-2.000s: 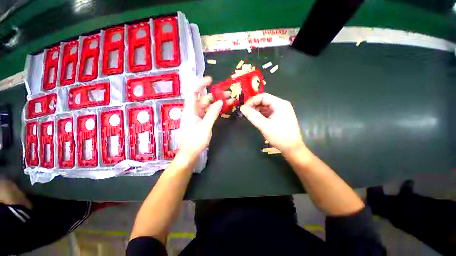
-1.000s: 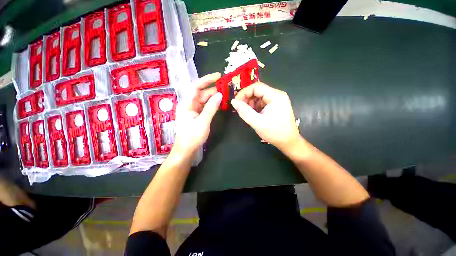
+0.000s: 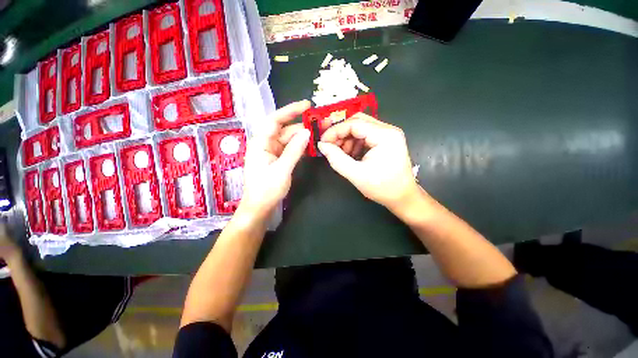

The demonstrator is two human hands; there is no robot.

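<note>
A red plastic housing (image 3: 341, 106) is held above the dark green bench, just on the body side of a heap of small pale strips (image 3: 336, 80). My left hand (image 3: 274, 157) grips the housing's left end between fingers and thumb. My right hand (image 3: 371, 152) is over the housing's front side, its thumb and fingertips pinched together at the window. A small dark spot shows near the left end; what my right fingertips hold is hidden. Several pale strips lie loose around the heap.
A translucent blister tray (image 3: 147, 231) of red housings lies left of my hands. A black device end (image 3: 444, 15) hangs above the pale edge strip (image 3: 336, 24). Another person's arm (image 3: 31, 294) is at the lower left. Dark clothing shows at the lower right.
The view has shifted, so the tray and heap sit higher in the picture. The housing is turned more level. My right fingertips have moved left along it. The other person's arm has come further into view.
</note>
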